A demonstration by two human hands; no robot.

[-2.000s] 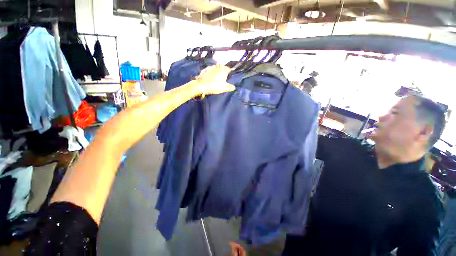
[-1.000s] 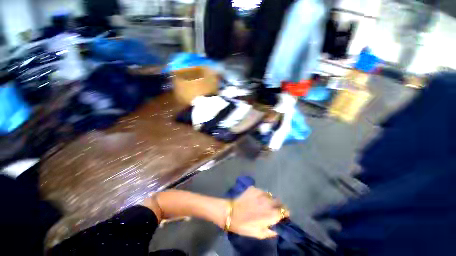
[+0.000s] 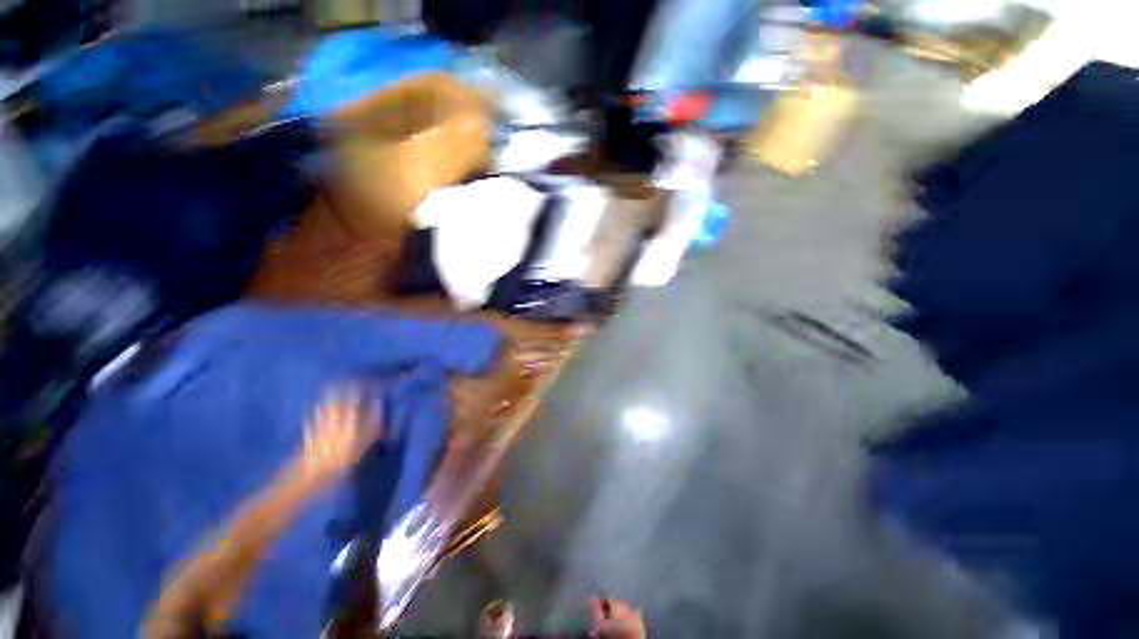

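The view is blurred. A blue suit jacket (image 3: 225, 375) lies spread on the brown worktable (image 3: 525, 375) at the left, with one sleeve reaching toward the table's right edge. My left hand (image 3: 337, 431) lies on top of the jacket, fingers seemingly apart and holding nothing that I can see. My right hand is not in view. Small skin-coloured shapes at the bottom edge are too blurred and cut off to name surely; they may be feet.
Dark hanging jackets (image 3: 1049, 287) fill the right side. Beyond the spread jacket are a cardboard box (image 3: 419, 144), white cloth (image 3: 481, 237), a dark clothes heap (image 3: 175, 187) and a blue plastic bag (image 3: 375, 63). Grey floor (image 3: 700, 437) lies between table and hanging jackets.
The view has turned from the rack to the table. My left hand, earlier at the hanging jackets and then holding dark blue cloth beside the table, is now on a jacket on the tabletop.
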